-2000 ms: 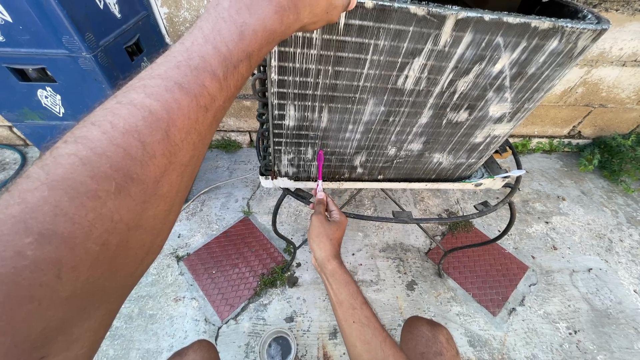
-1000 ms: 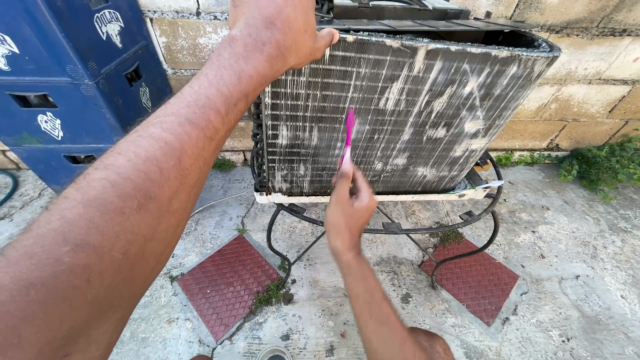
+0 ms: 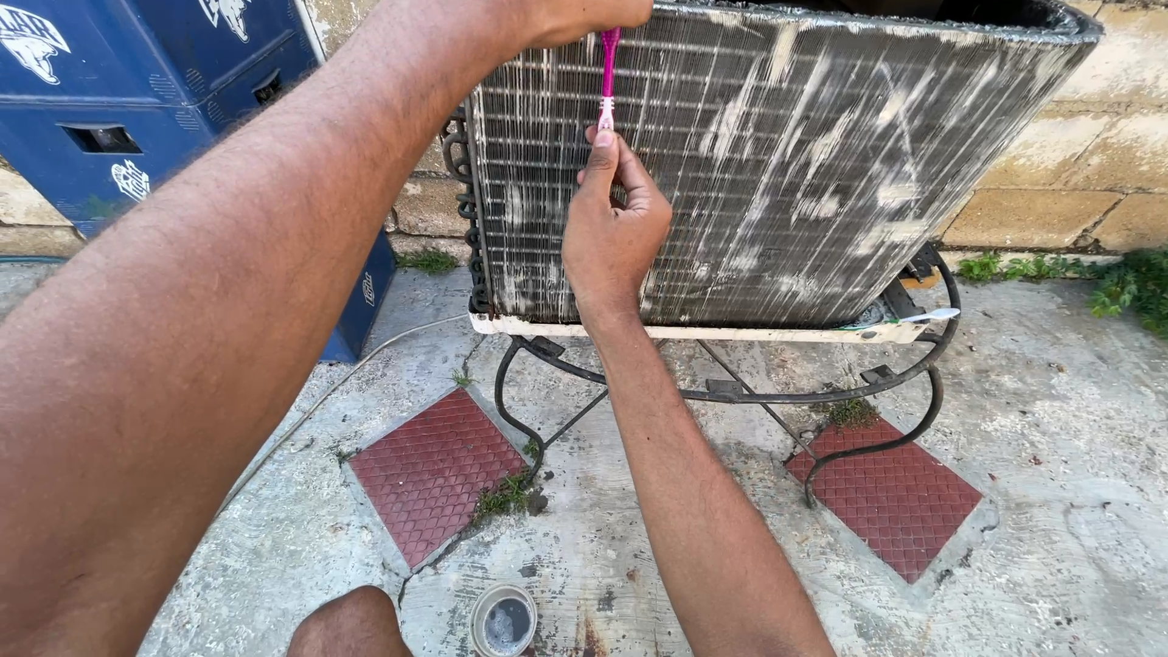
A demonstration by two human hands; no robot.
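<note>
My right hand (image 3: 616, 214) grips a pink and white toothbrush (image 3: 608, 78) by its pale part, the pink part pointing up against the finned condenser coil (image 3: 748, 173). Pale streaks and patches mark the dark fins. At the coil's top left edge is my left hand (image 3: 589, 14), cut off by the frame, its fingers hidden. The upper tip of the toothbrush is close below it. The coil stands on a white base rim (image 3: 712, 332) over a black metal stand (image 3: 794, 398). A white and green brush-like item (image 3: 931, 316) lies at the rim's right end.
Blue plastic crates (image 3: 182, 137) are stacked at the left. Behind the coil runs a block wall (image 3: 1031, 205). A small cup of greyish liquid (image 3: 504, 622) stands on the concrete floor, near my knee (image 3: 351, 628). A pale cable (image 3: 342, 379) crosses the floor at left.
My right hand has moved the toothbrush up the coil, from near the base rim to just below the top edge. My left hand stays by the coil's top left edge.
</note>
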